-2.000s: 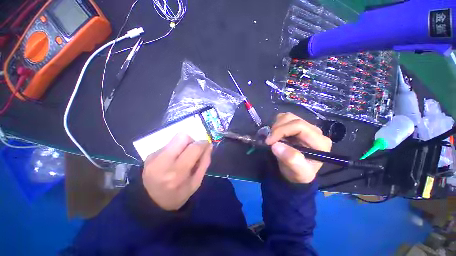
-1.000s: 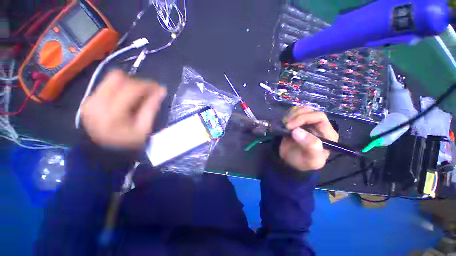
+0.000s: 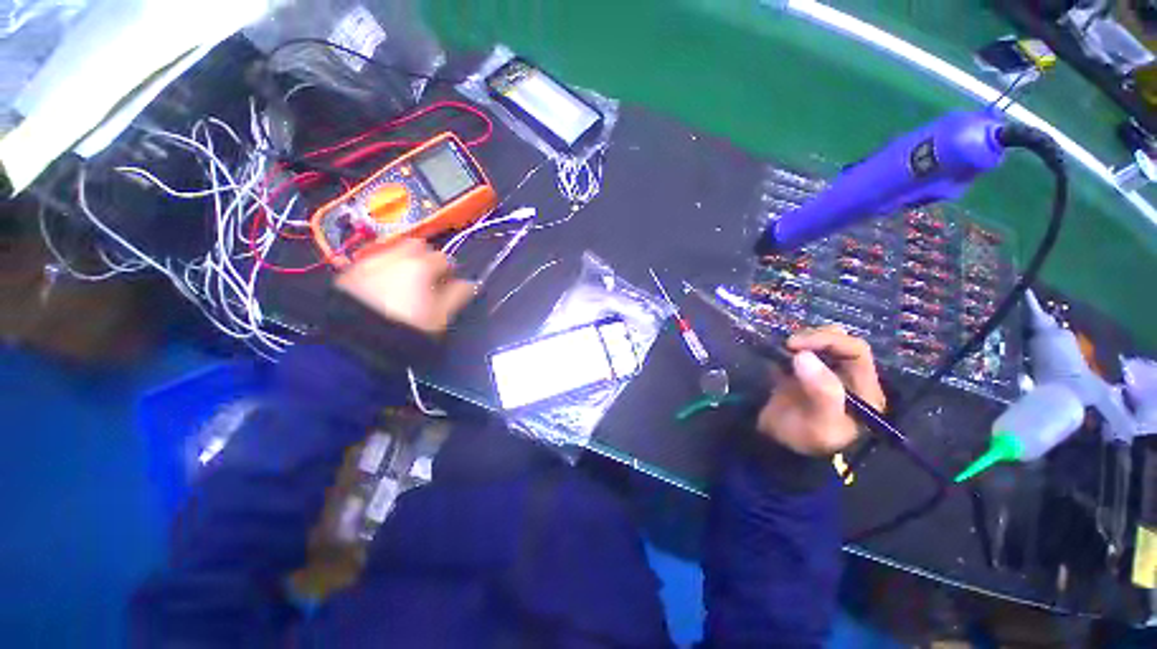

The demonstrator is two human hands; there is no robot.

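The flat white module (image 3: pixel 553 370) lies on the crinkled clear plastic bag (image 3: pixel 586 425) at the mat's near edge, with its small circuit board (image 3: pixel 620 347) at the right end. My right hand (image 3: pixel 822 391) is shut on the black soldering iron (image 3: pixel 875 418), right of the module, its tip pointing up and left. My left hand (image 3: pixel 409 287) is blurred, just below the orange multimeter (image 3: pixel 404 200) and near the white cable (image 3: pixel 492 224). Whether its fingers hold anything cannot be told.
A purple-blue hot air gun (image 3: pixel 888 180) hangs over the blister tray (image 3: pixel 933 273). A small screwdriver (image 3: pixel 692 335) lies right of the bag. A green-tipped bottle (image 3: pixel 1034 422) is at the right. A bagged device (image 3: pixel 548 102) lies behind the multimeter. White cables (image 3: pixel 228 228) tangle at the left.
My left hand let go of the module and moved left to beside the multimeter. The iron moved away from the board. The view has shifted, showing more bench at the back and left.
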